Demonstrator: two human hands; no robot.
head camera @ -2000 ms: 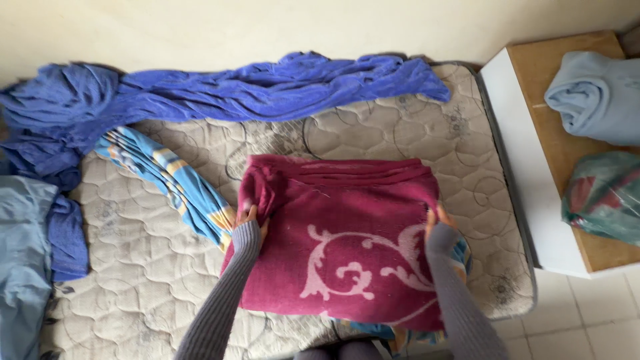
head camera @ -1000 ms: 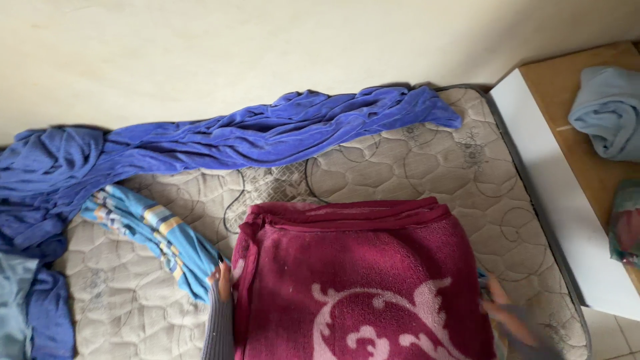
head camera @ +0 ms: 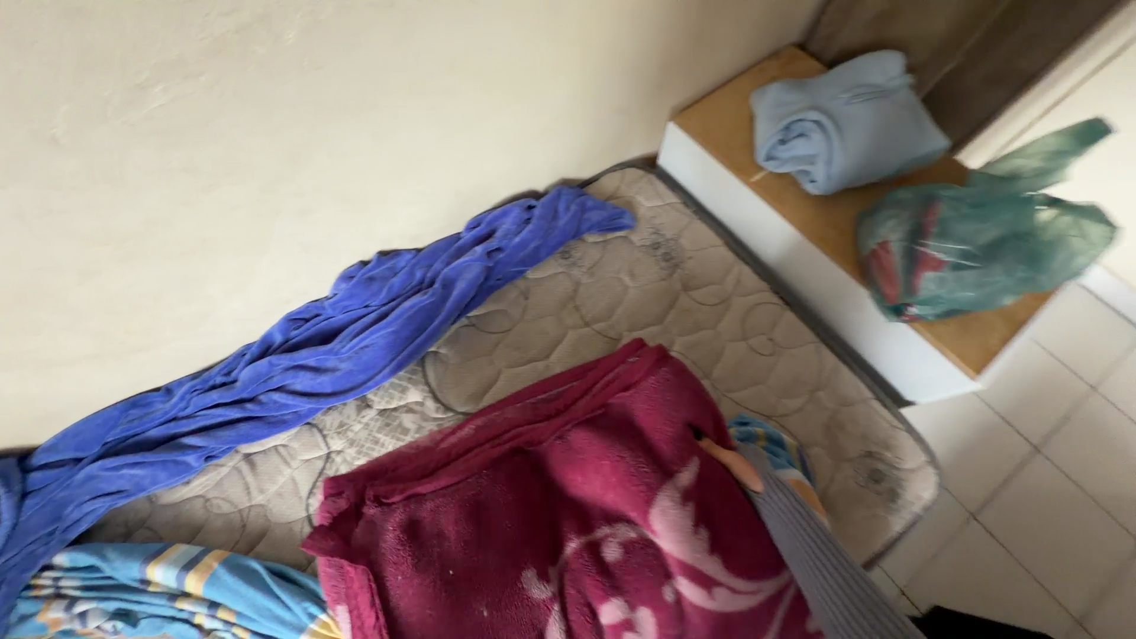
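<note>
A maroon plush blanket [head camera: 497, 515] with a pale pink scroll pattern lies folded on the quilted mattress [head camera: 745, 328]. My right hand [head camera: 732, 463], in a grey ribbed sleeve, rests against the blanket's right side; its fingers are partly hidden, so its grip is unclear. My left hand is out of view. A blue striped cloth [head camera: 186, 581] lies at the lower left, and part of similar cloth shows beyond the blanket near my right hand.
A long blue cloth [head camera: 355, 342] lies bunched along the wall. Beside the mattress, a low wood-topped cabinet [head camera: 985, 337] bears a folded light-blue garment [head camera: 852, 124] and a green plastic bag [head camera: 967, 248]. Floor tiles [head camera: 1021, 497] show at the right.
My left hand, seen at the blanket's left side in both earlier frames, has left the view. The view has turned and shifted toward the cabinet.
</note>
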